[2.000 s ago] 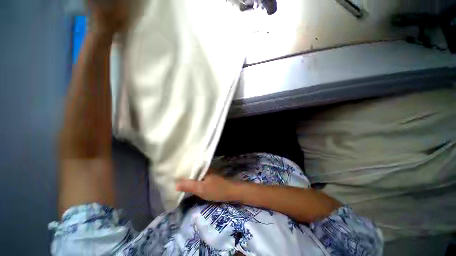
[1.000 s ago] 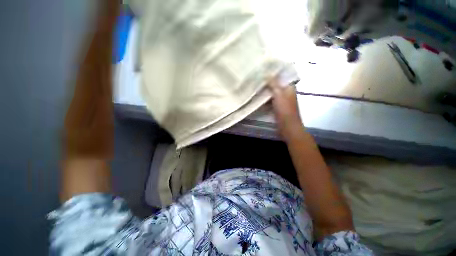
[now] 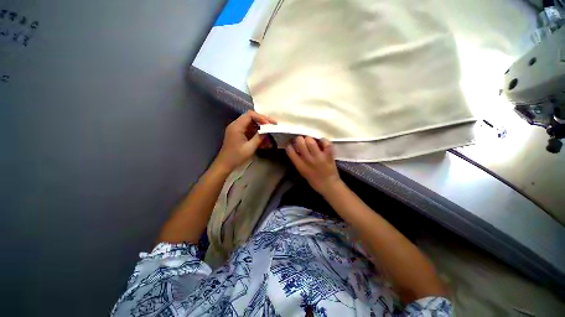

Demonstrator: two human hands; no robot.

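Observation:
A large cream garment piece (image 3: 365,68) lies spread over the machine table, its near edge along the table's front. A folded edge (image 3: 402,141) runs along that near side, showing a greyer inner strip. My left hand (image 3: 240,141) pinches the left corner of this edge at the table's front. My right hand (image 3: 315,162) grips the same edge just to the right, its fingertips partly hidden by the fold. The sewing machine head (image 3: 540,77) is at the right, with the cloth's right end beside its bright lamp glare.
A grey wall (image 3: 93,136) stands at the left. The white table (image 3: 427,176) has a grey front edge and a blue left edge. More cream cloth (image 3: 243,198) hangs below the table near my lap, and further cloth lies at lower right.
The view has shifted left. The cloth now lies flatter on the table. My left hand has come down from the top to the near corner, and my right hand has moved left along the edge.

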